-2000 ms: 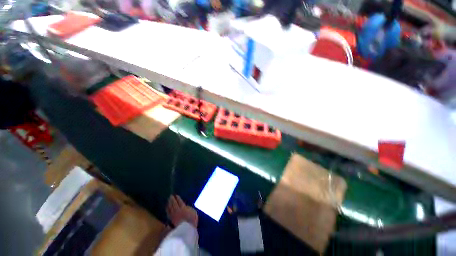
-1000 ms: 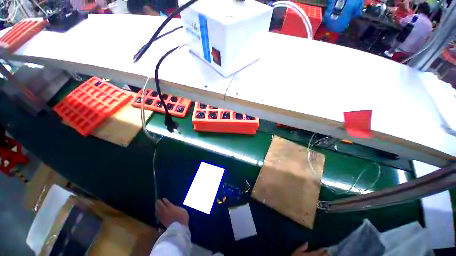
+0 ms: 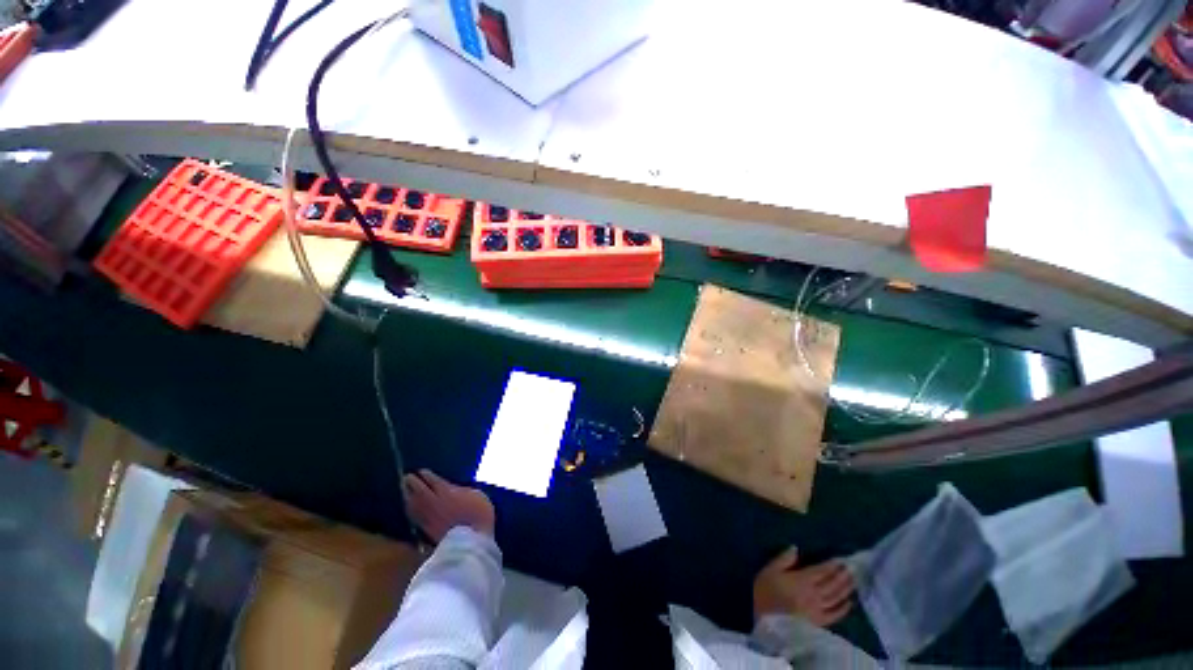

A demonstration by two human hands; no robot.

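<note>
A display panel [image 3: 526, 433] glows white on the green bench mat. A small dark blue circuit board [image 3: 598, 442] lies at its right side, with a yellow spot at its edge and a thin lead at its upper right. A pale flat piece [image 3: 629, 508] lies below the board. My left hand [image 3: 448, 507] rests at the bench edge, left of and below the panel, at a thin cable [image 3: 381, 393]; whether it grips the cable cannot be told. My right hand [image 3: 803, 589] lies at the front edge on the right, fingers slightly apart, holding nothing visible.
A wooden board [image 3: 748, 393] lies right of the circuit board. Orange trays [image 3: 567, 270] stand under the white shelf [image 3: 759, 118]. A black plug [image 3: 394, 274] hangs down. Clear tubing [image 3: 926, 395] and plastic bags [image 3: 922, 572] are at right. An open cardboard box [image 3: 308, 596] is at lower left.
The view has tilted down and steadied. My right hand, out of view at first, then partly shown, now shows fully. My left hand stays by the cable. The panel stays lit.
</note>
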